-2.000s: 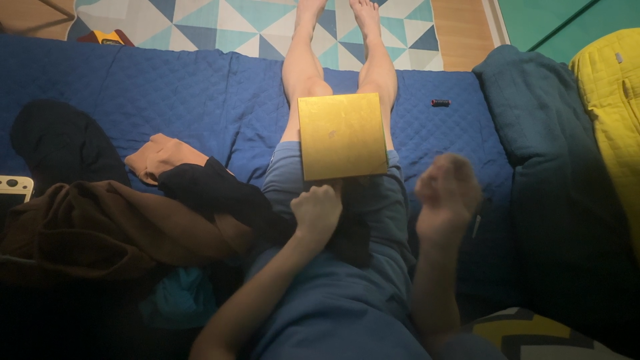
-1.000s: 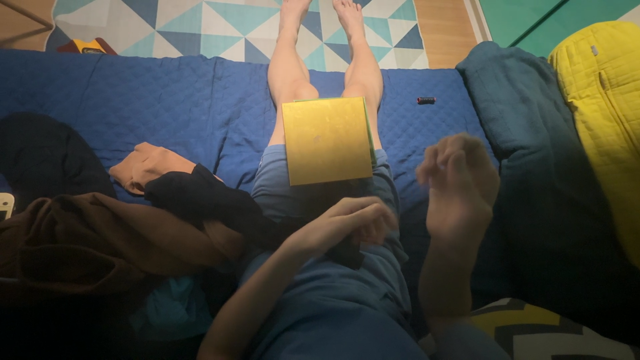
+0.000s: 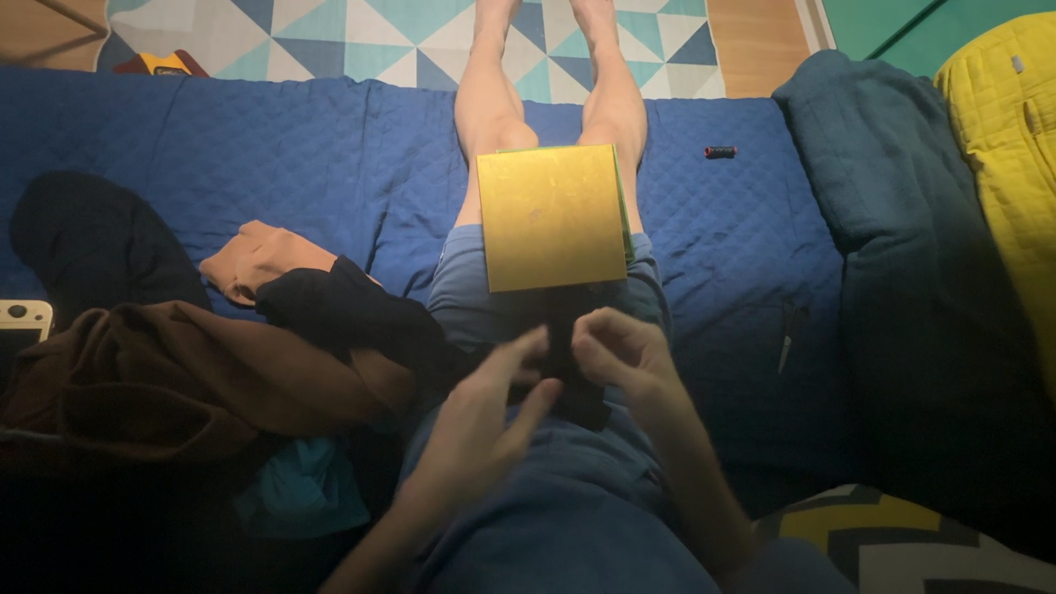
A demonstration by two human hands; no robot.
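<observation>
Both hands are over a dark cloth (image 3: 582, 404) lying on my lap. My left hand (image 3: 495, 396) has its thumb and fingers apart, slightly blurred, with nothing visible in it. My right hand (image 3: 623, 355) is beside it, thumb and index fingertips pinched together; whether a needle or thread is between them is too small to tell. Beyond the hands a gold square board (image 3: 553, 219) rests across my thighs, with a green edge showing under it. A spool of dark thread (image 3: 720, 153) lies on the blue quilted cover to the right, and scissors (image 3: 785, 338) lie nearer.
Brown garments (image 3: 165, 371), a peach cloth (image 3: 268, 256) and dark clothing (image 3: 99, 239) are heaped at the left, near a pale-framed device (image 3: 29, 318). A dark teal blanket (image 3: 907, 247) and a yellow quilted cover (image 3: 1002, 124) lie at the right, a zigzag-patterned cushion (image 3: 891, 536) at lower right.
My right hand has come down and inward from the right, close to my left hand. My left hand's fingers, closed two seconds ago, are now apart.
</observation>
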